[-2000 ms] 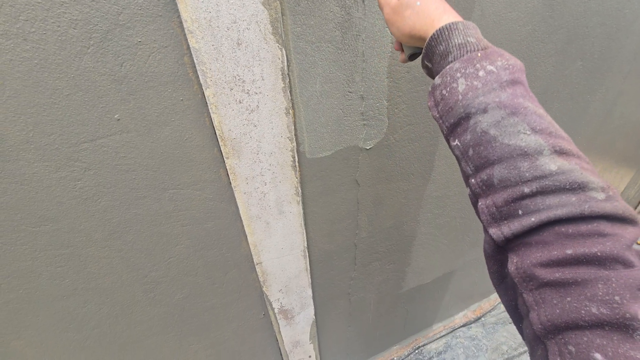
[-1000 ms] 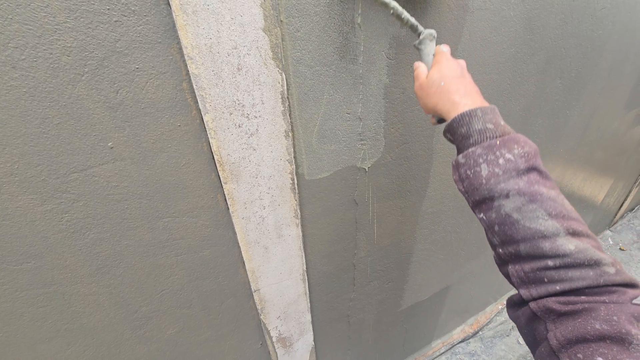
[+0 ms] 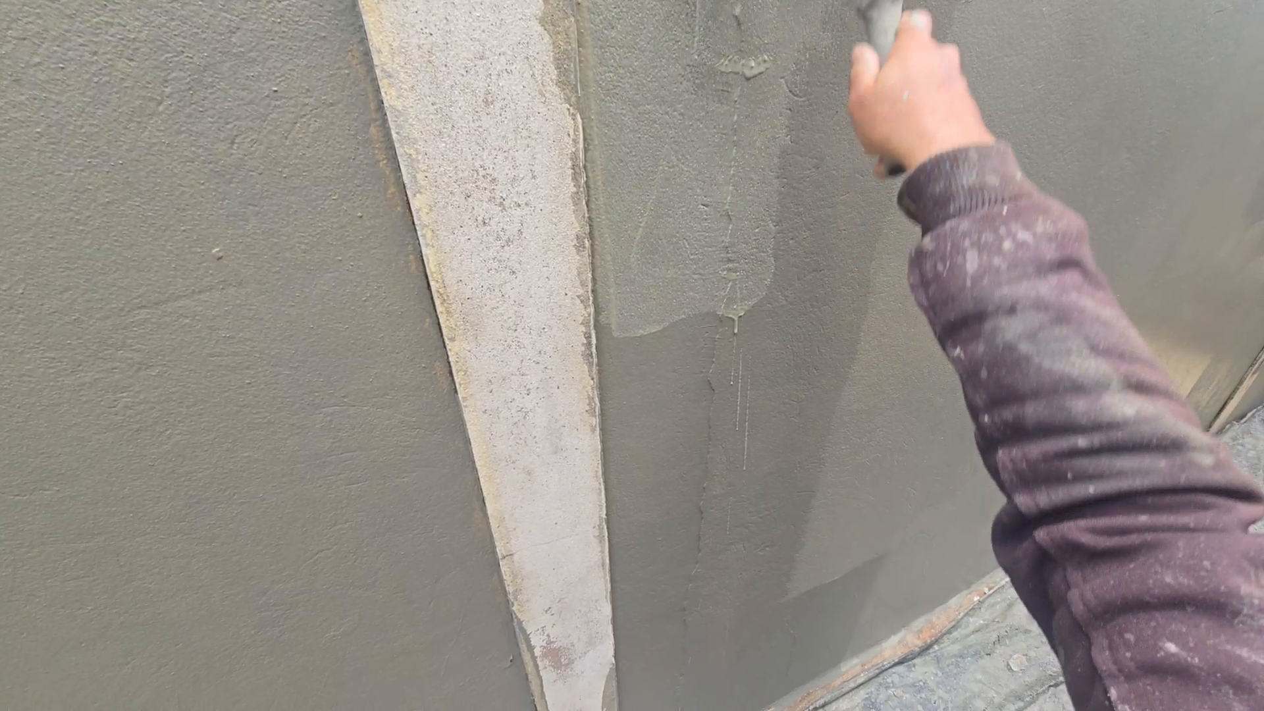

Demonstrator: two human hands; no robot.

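My right hand (image 3: pixel 918 99), in a stained purple sleeve, grips a grey tool handle (image 3: pixel 879 25) at the upper right; the tool's working end lies beyond the top edge. The hand is in front of a grey coated wall (image 3: pixel 247 395). Left of the hand, a wetter-looking patch of coating (image 3: pixel 681 227) ends in a rounded lower edge with thin drips below it. Farther left, a pale bare strip (image 3: pixel 504 276) runs down the wall and narrows towards the bottom. My left hand is not in view.
A plastic-like sheet (image 3: pixel 978 662) covers the ground at the lower right. A brownish edge (image 3: pixel 899 647) follows the foot of the wall. At the far right, a narrow board-like edge (image 3: pixel 1239 390) meets the wall.
Thin drips now run below the patch's lower edge, where none showed two seconds ago. A small ridge of coating shows higher in the patch. The tool's shaft, visible a second ago, has left view.
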